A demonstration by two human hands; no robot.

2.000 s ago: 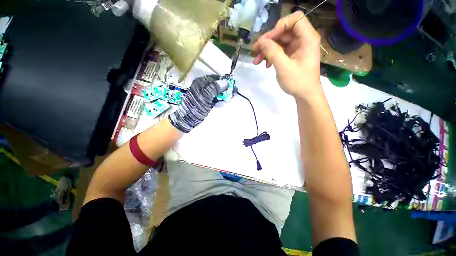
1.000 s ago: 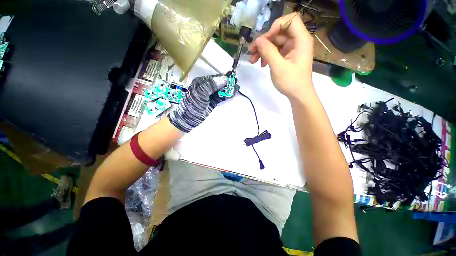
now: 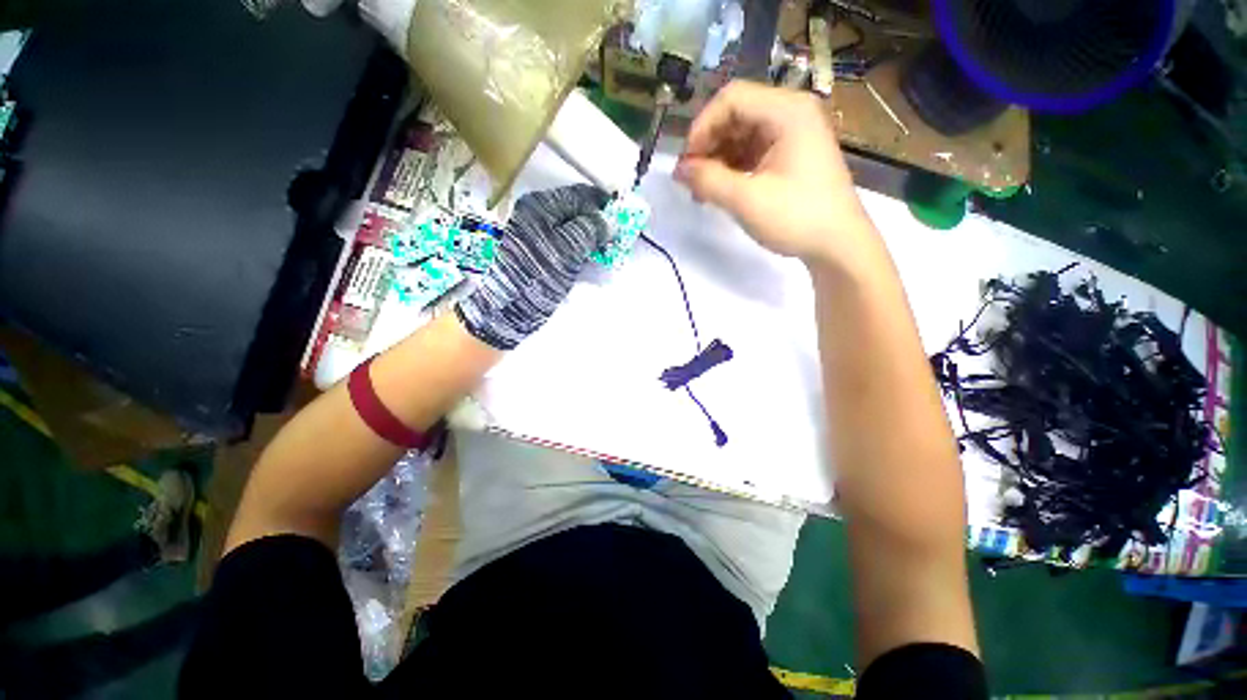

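Note:
My left hand [image 3: 535, 263], in a grey-black striped glove, holds a small green and white circuit board [image 3: 621, 230] by its edge. The dark soldering iron [image 3: 652, 142] points down with its tip close above the board; I cannot tell if they touch. A thin black cable [image 3: 698, 365] runs from the board to a tied bundle lying on the white sheet. My bare right hand [image 3: 766, 162] is raised right of the iron, thumb and fingers pinched together. A solder wire cannot be made out in it.
A black cable pile [image 3: 1098, 413] lies at right on the white sheet [image 3: 766, 424]. Loose circuit boards [image 3: 435, 257] lie left of my glove. A yellowish cone [image 3: 513, 82] hangs upper left. A blue-rimmed fan [image 3: 1053, 48] stands upper right by a wooden board [image 3: 957, 151]. A large black case [image 3: 151, 205] is at left.
My right hand has lowered slightly, with its fingers curled closer. The board has moved up a little and turned in my glove. The cable bundle has shifted slightly upward.

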